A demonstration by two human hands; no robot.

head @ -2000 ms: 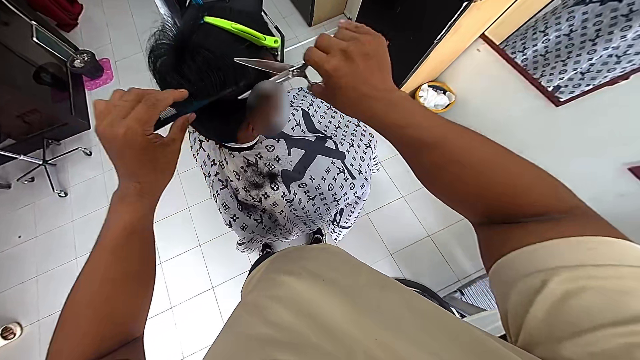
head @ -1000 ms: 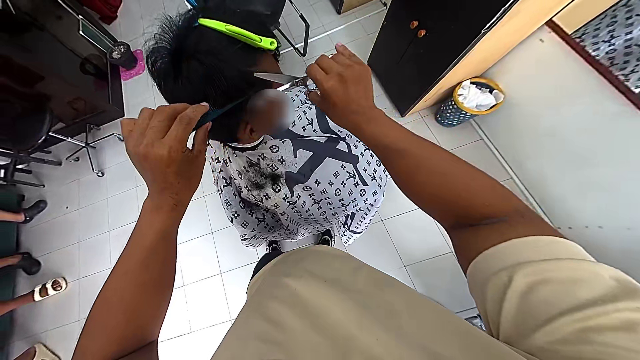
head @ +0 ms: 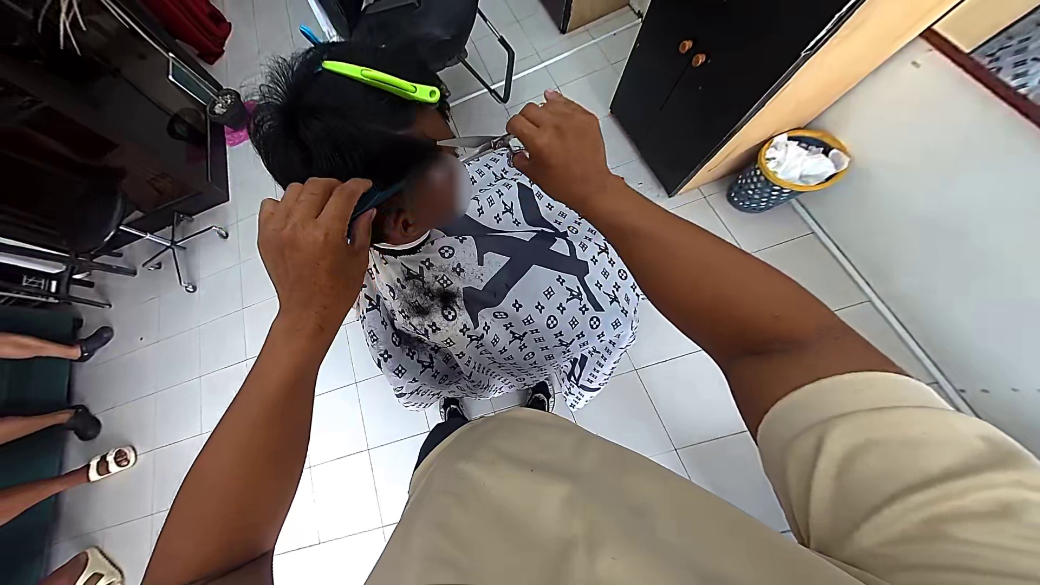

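A seated person's dark hair (head: 333, 122) bears a lime-green hair clip (head: 382, 81) on top. My left hand (head: 317, 236) grips a dark blue comb (head: 378, 195), which lies against the hair above the ear. In my right hand (head: 561, 146) are metal haircutting scissors (head: 479, 145), their blades pointing toward the front of the head; how far apart the blades stand is hard to tell. A white patterned barber cape (head: 528, 284) covers the seated person, with dark hair clippings (head: 431, 296) on its shoulder.
A black cabinet (head: 715, 57) and a waste basket (head: 751, 187) holding crumpled white paper stand to the right. Behind the head is a black chair (head: 414, 32). At left are a wheeled stool base (head: 175, 244), a dark counter (head: 195, 162) and other people's feet (head: 110, 463).
The view has shifted, bringing more of the left-hand floor and people's feet into sight. My left hand has turned and sits closer to the ear with the comb. The scissors remain in my right hand.
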